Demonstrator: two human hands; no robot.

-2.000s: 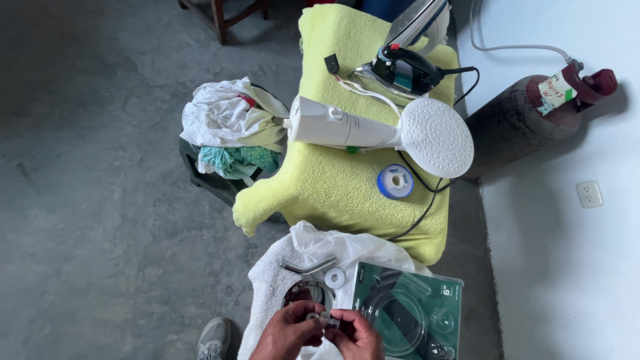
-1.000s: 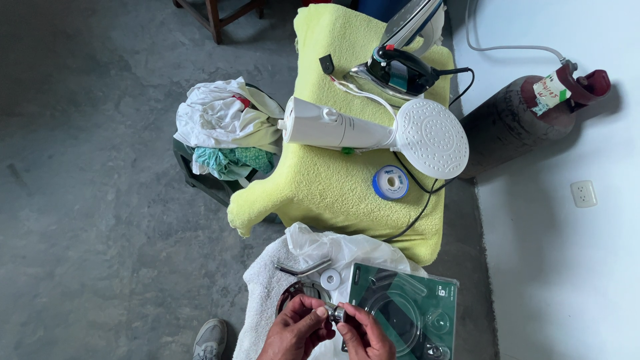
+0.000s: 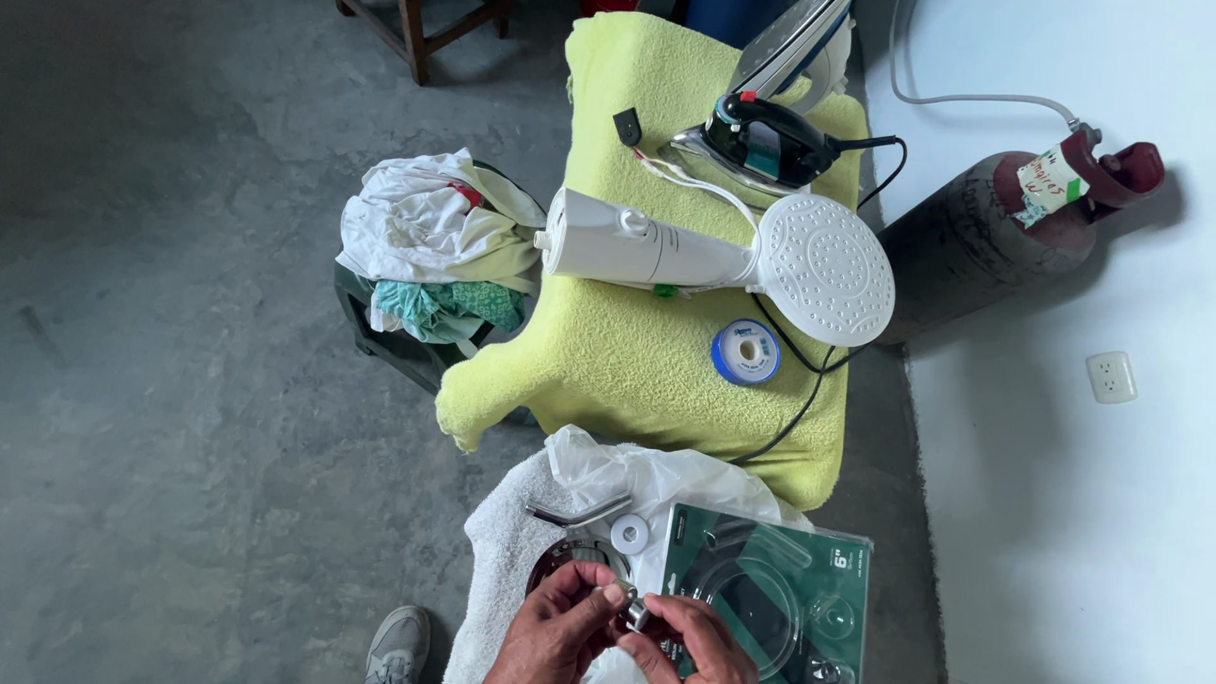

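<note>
My left hand [image 3: 568, 619] pinches a small metal fitting [image 3: 627, 589] between thumb and fingertips. Against it my right hand [image 3: 692, 638] holds a short shiny metal cylinder [image 3: 636, 613]. Just behind the hands, on a white towel [image 3: 503, 532], lie a bent chrome tube [image 3: 579, 513], a small white ring or roll [image 3: 630, 534] and a round shiny part [image 3: 560, 553], partly covered by the left hand. A green card package with clear plastic [image 3: 769, 589] lies beside the right hand. What the fitting's underside looks like is hidden by the fingers.
A yellow towel [image 3: 627, 380] bears a white electric shower head [image 3: 655, 247], a blue-rimmed tape spool [image 3: 746, 351] and a black iron [image 3: 760, 142]. Left of it, cloths [image 3: 427, 218] rest on a dark stool. A gas cylinder [image 3: 997, 228] leans by the wall at right.
Both hands have shifted slightly and turned the small metal pieces between the fingers; the cylinder's shiny side now shows more than two seconds ago.
</note>
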